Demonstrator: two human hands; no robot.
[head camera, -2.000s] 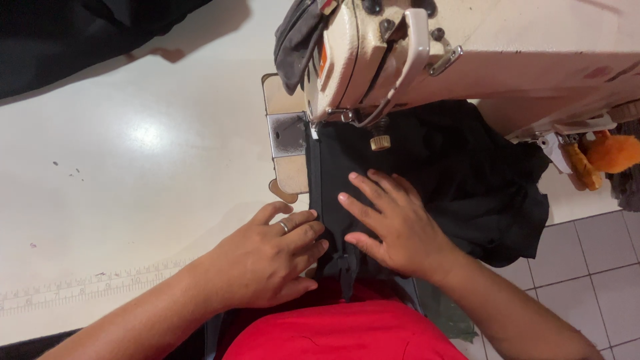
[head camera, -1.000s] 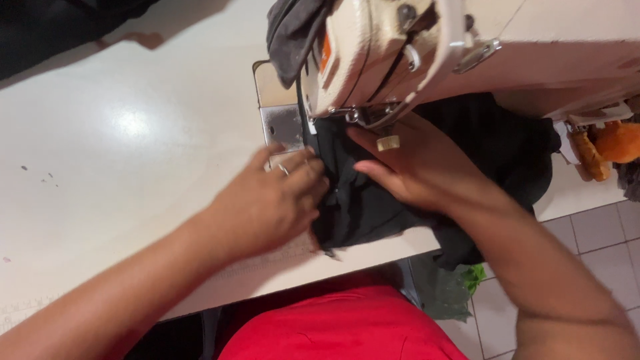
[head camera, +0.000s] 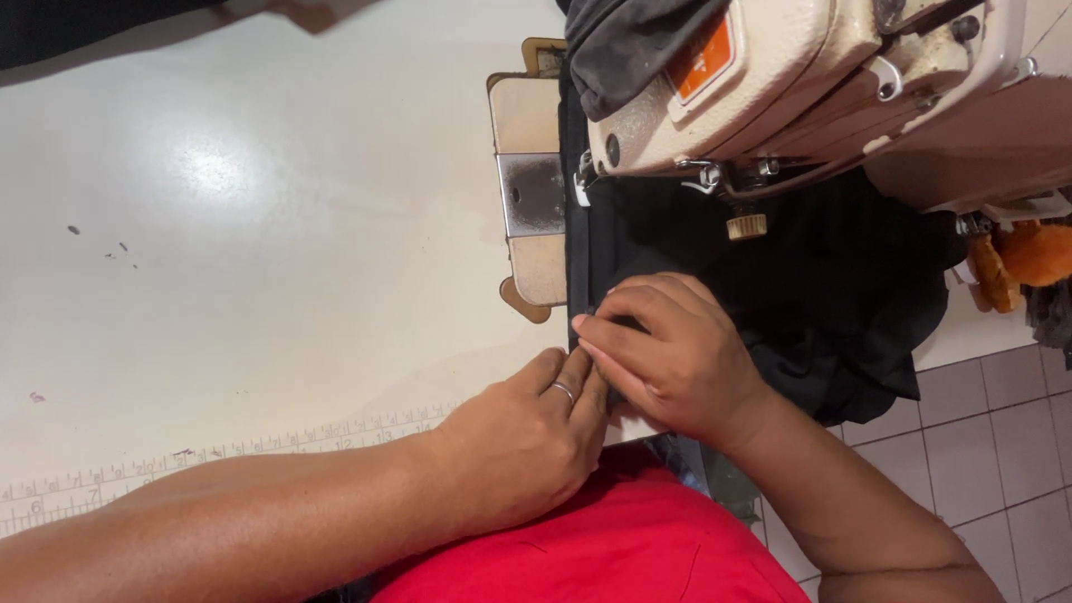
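Observation:
Black fabric (head camera: 804, 285) lies under the head of a cream sewing machine (head camera: 745, 84), its folded left edge running past the presser foot (head camera: 583, 188). At the near end of that edge, my right hand (head camera: 670, 352) pinches the cloth between thumb and fingers. My left hand (head camera: 536, 419), with a ring on one finger, meets it there, its fingertips on the same edge; its grip on the cloth is partly hidden. The metal needle-bed plate (head camera: 532, 194) shows left of the fabric.
A printed ruler scale (head camera: 335, 435) runs along the near side of the white table (head camera: 293, 251). Dark cloth (head camera: 92, 25) lies at the far left, and grey cloth (head camera: 636, 50) hangs over the machine head. An orange fluffy item (head camera: 1034, 251) is at the right, above floor tiles (head camera: 963, 419).
My right hand has come back from beside the machine head to the near end of the fabric edge, where it now meets my left hand. The folded edge lies straighter.

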